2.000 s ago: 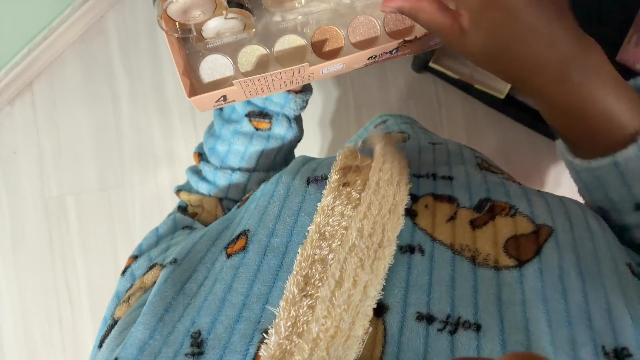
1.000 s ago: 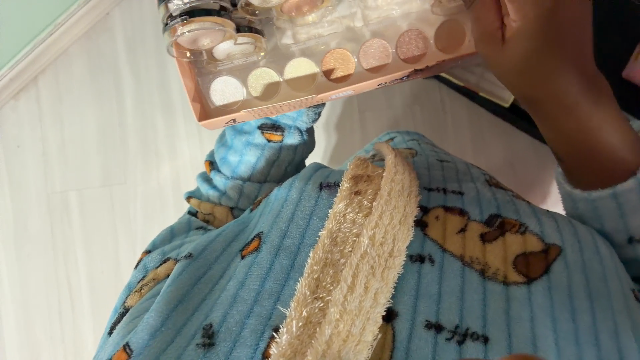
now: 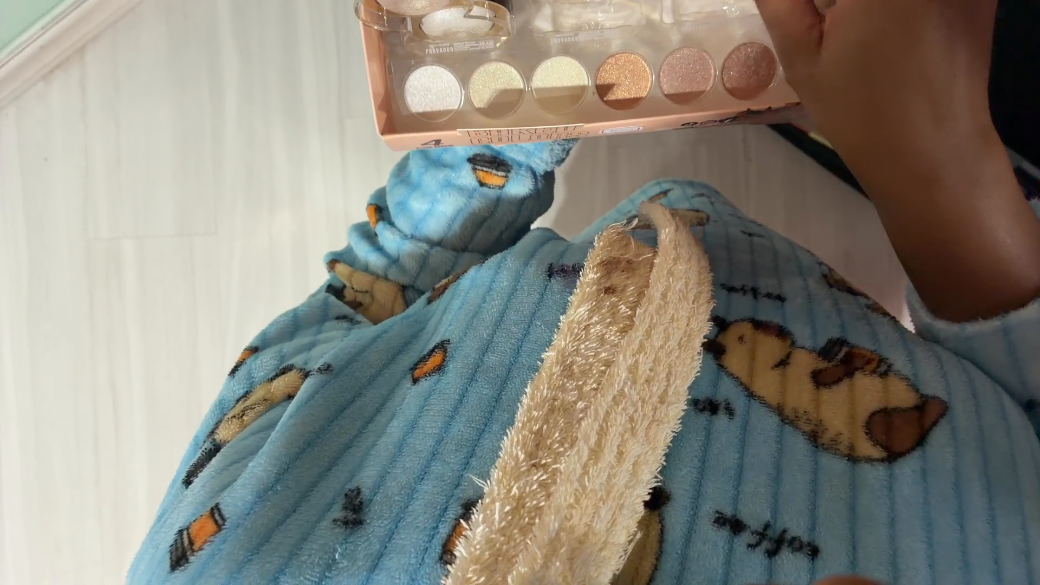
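Note:
A peach cardboard box spans the top of the view, with its upper part cut off. Inside, round pans of shimmer powder in white, cream, copper and pink form a row below some clear-cased compacts. My right hand overlaps the right end of the box; its fingers are mostly hidden or beyond the top edge, so what they hold cannot be told. My left sleeve runs up under the box, and my left hand is hidden there.
Blue ribbed fleece clothing with printed animals covers my body. A cream fuzzy strap or trim lies down its front. Pale wood-look floor shows at left, with a white baseboard. A dark object is behind my right wrist.
My right hand has moved from over the box's upper right part, two seconds ago, to its right end. The box has shifted slightly in view.

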